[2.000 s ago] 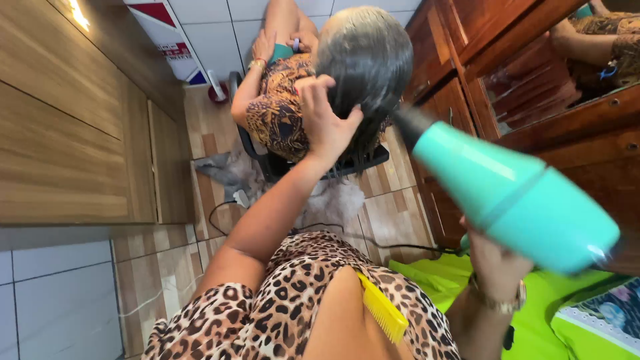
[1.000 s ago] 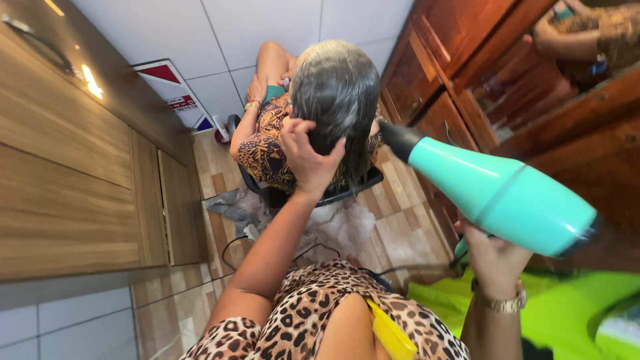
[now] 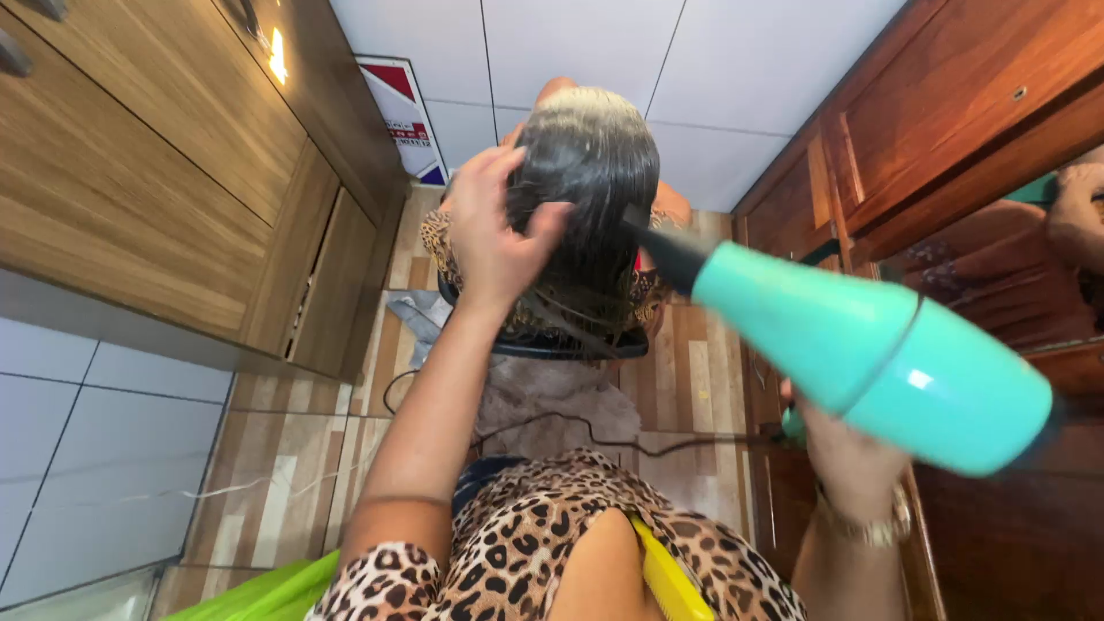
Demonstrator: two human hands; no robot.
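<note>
My right hand point(image 3: 849, 448) grips a turquoise hair dryer point(image 3: 871, 345) by its handle, which is mostly hidden under the body. The dryer's black nozzle point(image 3: 668, 250) points at the dark hair point(image 3: 586, 181) of a seated person, close to its right side. At the left side of that hair is my left hand point(image 3: 500, 228), fingers spread and thumb lying near the strands; whether it holds any is not clear. A yellow comb point(image 3: 668, 573) is tucked into the neckline of my leopard-print top point(image 3: 517, 535).
Wooden cabinets point(image 3: 129, 172) stand on the left, and a reddish wooden cabinet point(image 3: 931, 129) with a reflecting panel is on the right. The person sits on a black chair point(image 3: 569, 345). A dark cord point(image 3: 595, 431) crosses the floor over loose hair. Green fabric point(image 3: 259, 595) lies at lower left.
My left hand has gone from low on the hair to its upper left side, with fingers spread wider. The dryer stays in my right hand, its nozzle still beside the hair.
</note>
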